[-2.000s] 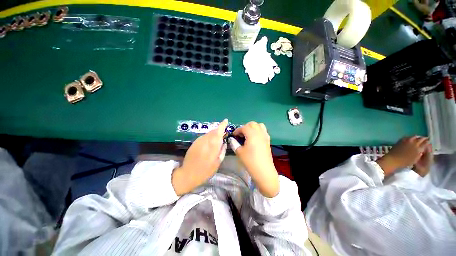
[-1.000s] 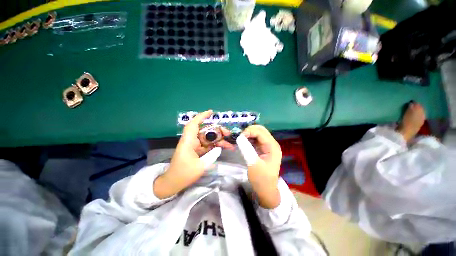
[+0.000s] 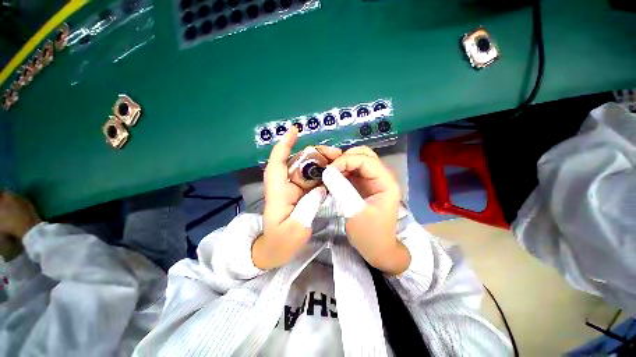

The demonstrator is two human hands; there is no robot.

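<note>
My left hand holds a copper-coloured housing with a dark round centre, just off the bench's near edge. My right hand meets it from the right, its thumb in a white finger cot pressing a small round dark part at the housing's centre. My left thumb also wears a white cot. A clear carrier strip with a row of several round dark parts lies just beyond my hands, with two darker discs at its right end.
Two copper housings lie on the left, a single one at the right by a black cable. More housings line the far left. A dark pad sheet lies at the back. People in white smocks sit on both sides.
My hands have come together; the dark part in my right fingers now meets the housing in my left. The whole view has tilted and shifted, with the dispenser mostly out of frame.
</note>
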